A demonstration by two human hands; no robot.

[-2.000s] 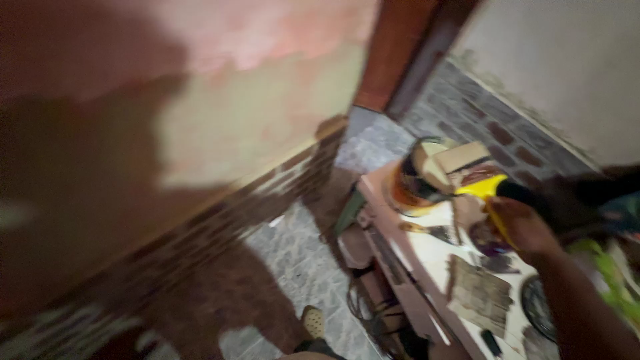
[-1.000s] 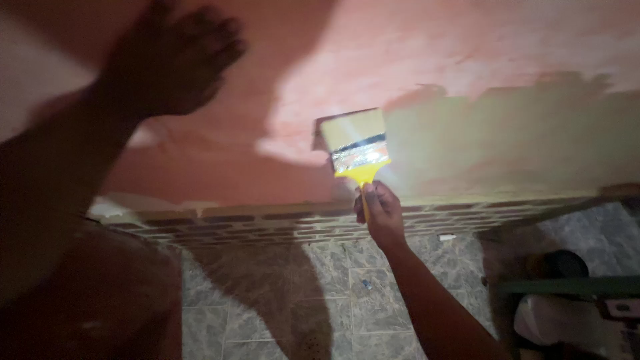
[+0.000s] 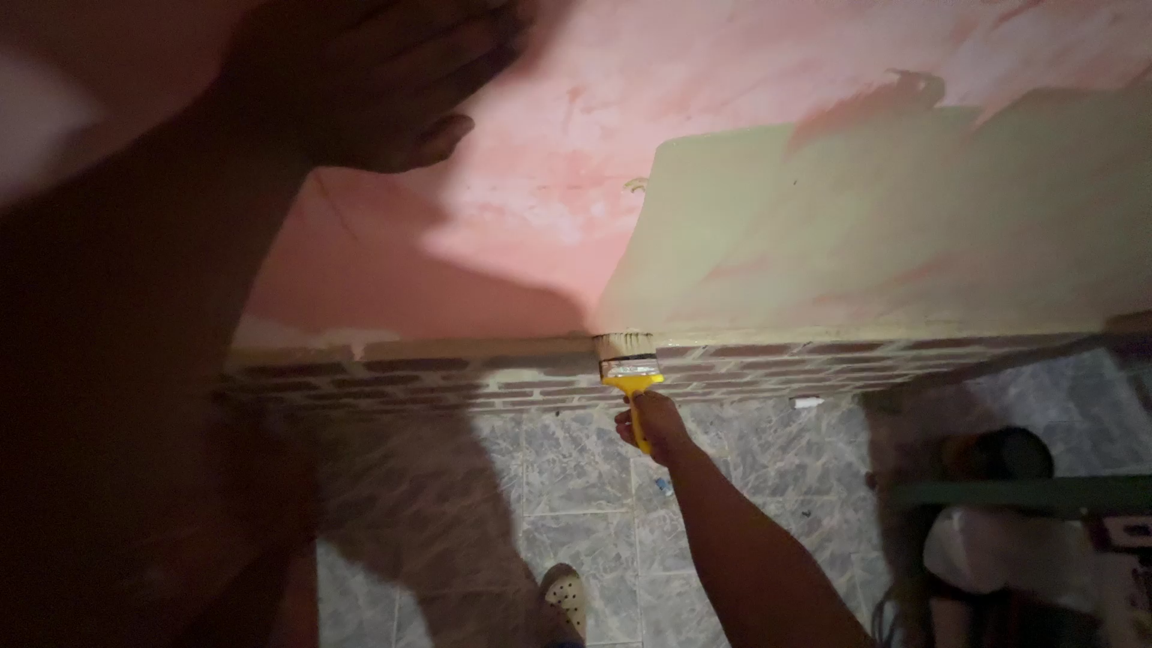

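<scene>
My right hand [image 3: 657, 425] grips the yellow handle of a wide paintbrush [image 3: 630, 369]. The pale bristles point at the wall's lower edge, where the plaster meets a brick-patterned strip [image 3: 765, 358]. Above the brush the wall is part pink [image 3: 540, 207] and part pale green [image 3: 855, 207], the green with a sharp left edge rising from near the bristles. My left hand [image 3: 387, 90], dark in shadow, is raised at the upper left before the pink wall, fingers extended, holding nothing I can see; whether it touches the wall I cannot tell.
Grey marbled floor tiles [image 3: 585, 477] run along the wall, with a small white object [image 3: 806, 402] near its foot. A perforated clog [image 3: 565, 594] shows at the bottom. At the lower right are a dark round container [image 3: 1021, 453], a green bar [image 3: 1026, 492] and a pale bulky item [image 3: 972, 549].
The view has swung from a cluttered table to the wall. Since one second ago the brush has moved down the wall to the brick strip's top edge, and green now covers wall that was pink.
</scene>
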